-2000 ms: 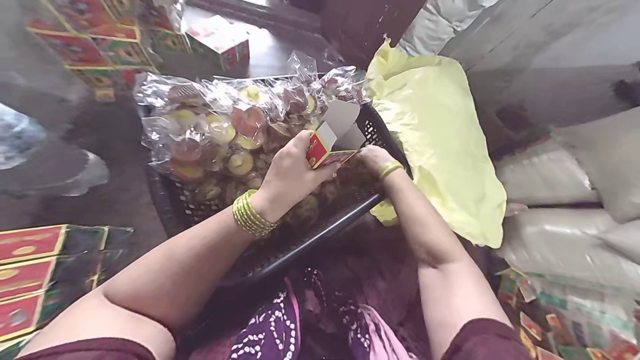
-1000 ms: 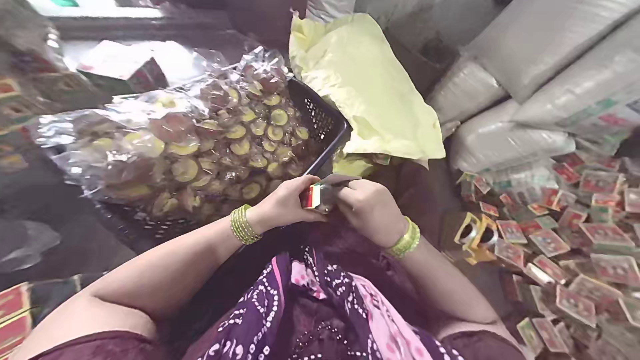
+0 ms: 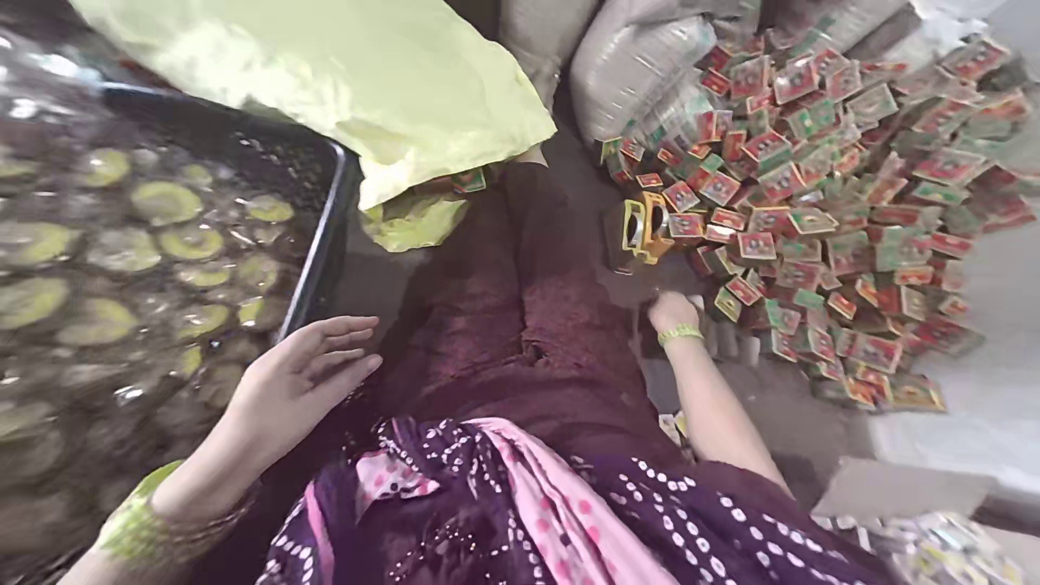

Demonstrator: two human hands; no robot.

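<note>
My left hand [image 3: 305, 382] is held palm inward beside the dark plastic crate [image 3: 325, 219], fingers apart and nothing in it. Wrapped round pieces with yellow-green faces [image 3: 165, 203] fill that crate at the left. My right hand [image 3: 674, 313] reaches down at the right of my legs, near the floor; its fingers are hidden, so what it touches cannot be told. Just above it stand yellow and orange tape dispensers or similar ring-shaped items [image 3: 644, 227]. Beyond them many small red and green printed boxes [image 3: 780, 183] lie in a loose heap.
A pale yellow plastic sack [image 3: 366, 81] lies beyond the crate, over its far corner. Stuffed whitish sacks [image 3: 642, 65] stand at the back. At the lower right is an open cardboard box [image 3: 902, 487] with small pale items [image 3: 951, 544] beside it.
My hands, together on a small box one second ago, have moved apart. The left is empty by the crate; the right is low at the right. The view has swung right.
</note>
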